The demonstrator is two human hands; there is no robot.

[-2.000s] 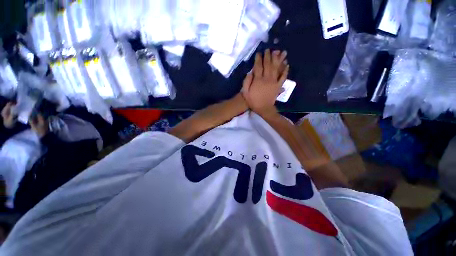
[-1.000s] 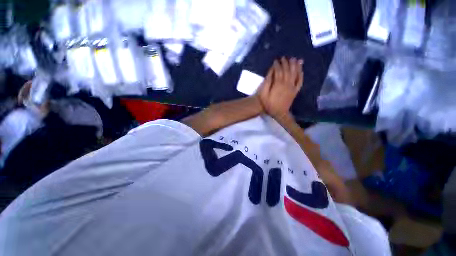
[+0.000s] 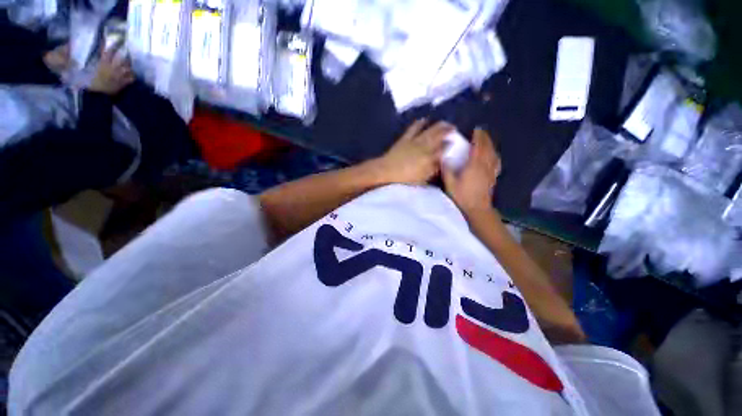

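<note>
A small white closed unit [image 3: 456,150] is held between my two hands at the near edge of the black mat. My left hand [image 3: 415,153] has its fingers bent around the unit's left side. My right hand [image 3: 478,172] grips its right side. Most of the unit is hidden by my fingers and it is slightly blurred. A white cover shell [image 3: 573,78] with a dark slot at its near end lies alone on the mat to the right.
Stacked cover shells [image 3: 443,61] lie ahead. Waiting open units [image 3: 208,45] with yellow bands stand in a row at left. Bubble wrap bags [image 3: 671,219] and a clear plastic bag [image 3: 573,175] lie right. Another person's hand [image 3: 111,71] is at far left. A red shape [image 3: 232,142] shows below the edge.
My hands were crossed flat over the unit, pressing down. They have come apart and now hold it from both sides. The view has shifted, so the table appears tilted.
</note>
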